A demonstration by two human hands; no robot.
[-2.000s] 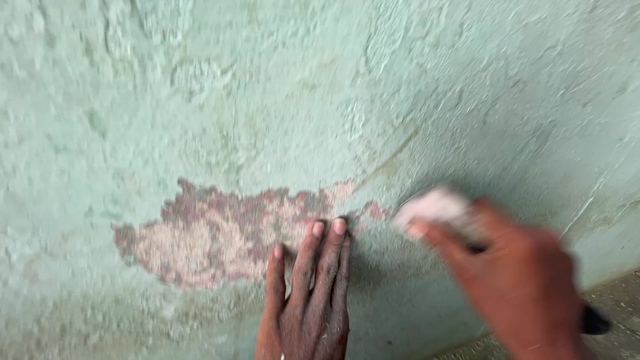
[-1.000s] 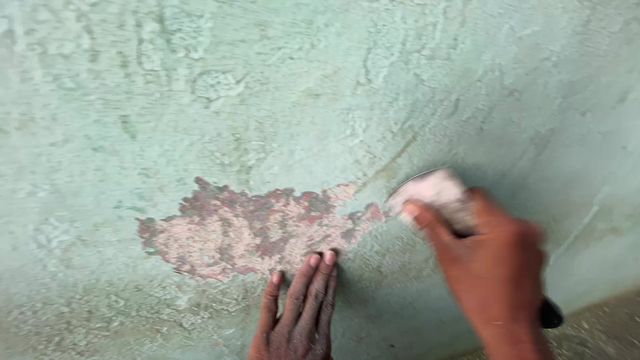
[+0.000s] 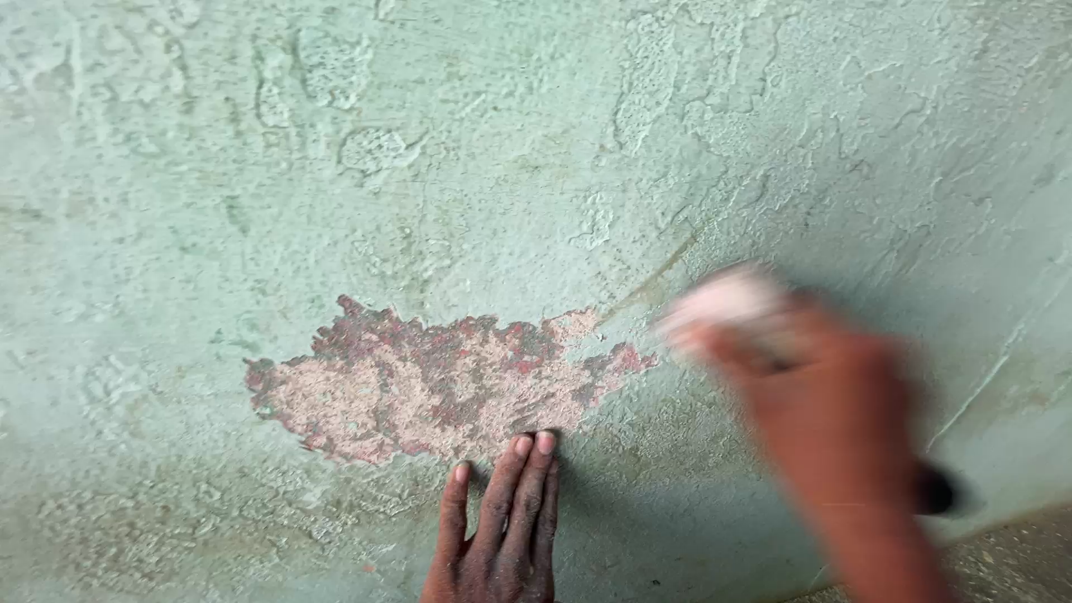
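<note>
A green painted wall (image 3: 502, 209) fills most of the view, with a bare pinkish patch (image 3: 435, 385) where paint is gone. My left hand (image 3: 502, 528) lies against the wall at the patch's lower edge, fingers pointing up, holding nothing. Blurred by motion, my right hand (image 3: 837, 402) grips a scraper (image 3: 729, 306) whose flat blade, coated with pale dust, meets the wall just right of the patch. The black end of its handle (image 3: 936, 490) pokes out beside the wrist.
Blistered, rough paint marks the wall above and at lower left. A speckled floor (image 3: 1013, 557) meets the wall's foot at the lower right corner. A thin pale crack (image 3: 992, 373) runs down the wall at right.
The scraper in my right hand stays close to the patch's right end. Between two seconds and one second ago, my left hand's fingertips slid down from on the patch to its lower edge.
</note>
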